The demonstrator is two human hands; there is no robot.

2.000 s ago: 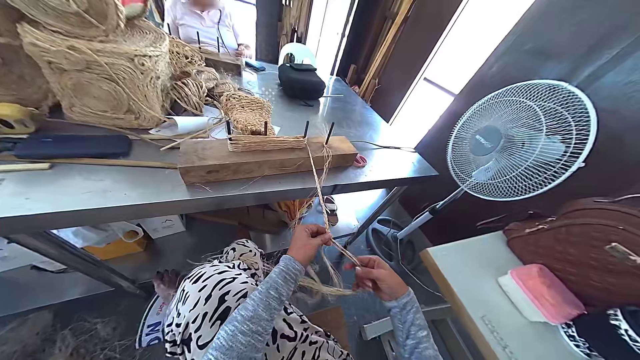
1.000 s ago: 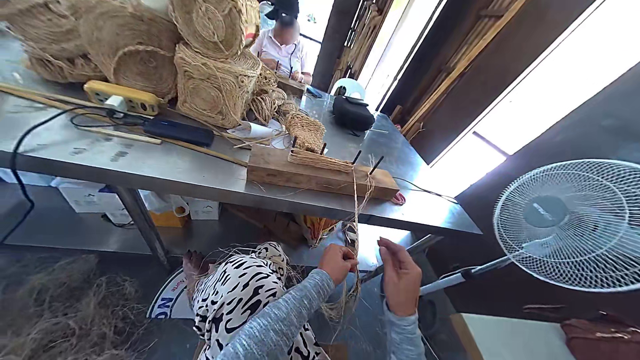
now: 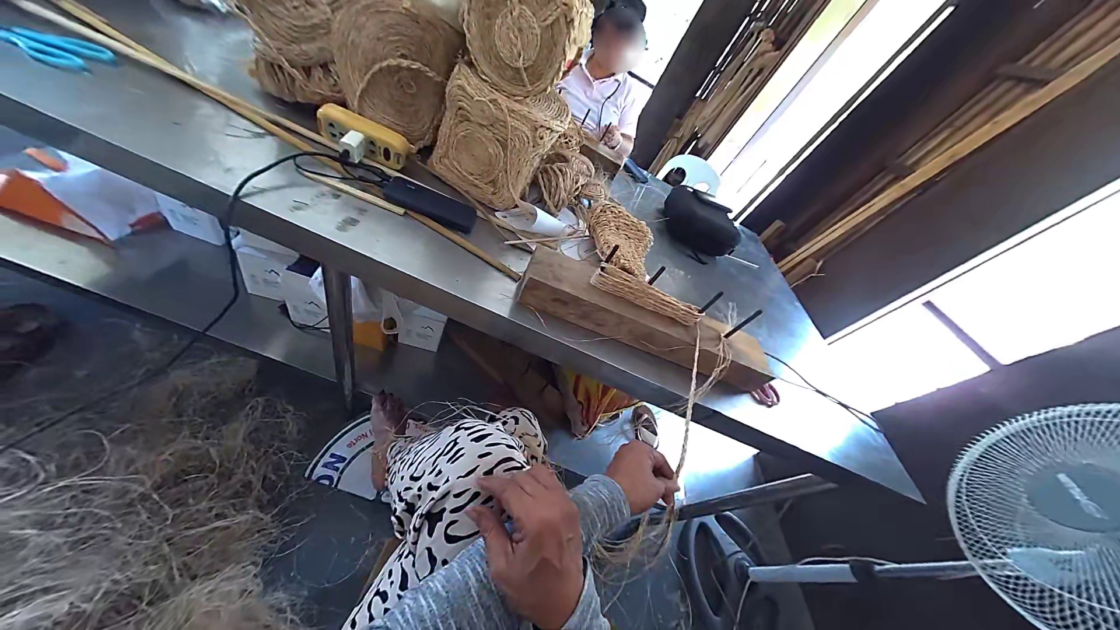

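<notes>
My left hand (image 3: 643, 477) pinches a twisted strand of natural fibre (image 3: 689, 411) below the table edge. The strand runs up to a wooden block with black metal pegs (image 3: 643, 315), where a braided fibre band (image 3: 647, 296) lies along the pegs. Loose fibre ends (image 3: 634, 547) hang below my left hand. My right hand (image 3: 534, 534) lies across my left forearm, over the black-and-white patterned cloth on my lap (image 3: 455, 468). Its fingers are apart, and no strand shows in it.
Coiled fibre pieces (image 3: 503, 136), a yellow power strip (image 3: 363, 136), a black device (image 3: 429, 203) and a black case (image 3: 700, 220) lie on the metal table (image 3: 472, 297). A person (image 3: 604, 87) sits beyond. Loose fibre (image 3: 157, 490) covers the floor at left; a fan (image 3: 1050, 516) stands right.
My right hand has moved left, from beside the strand to over my left forearm. My left hand still holds the strand. The view has swung left.
</notes>
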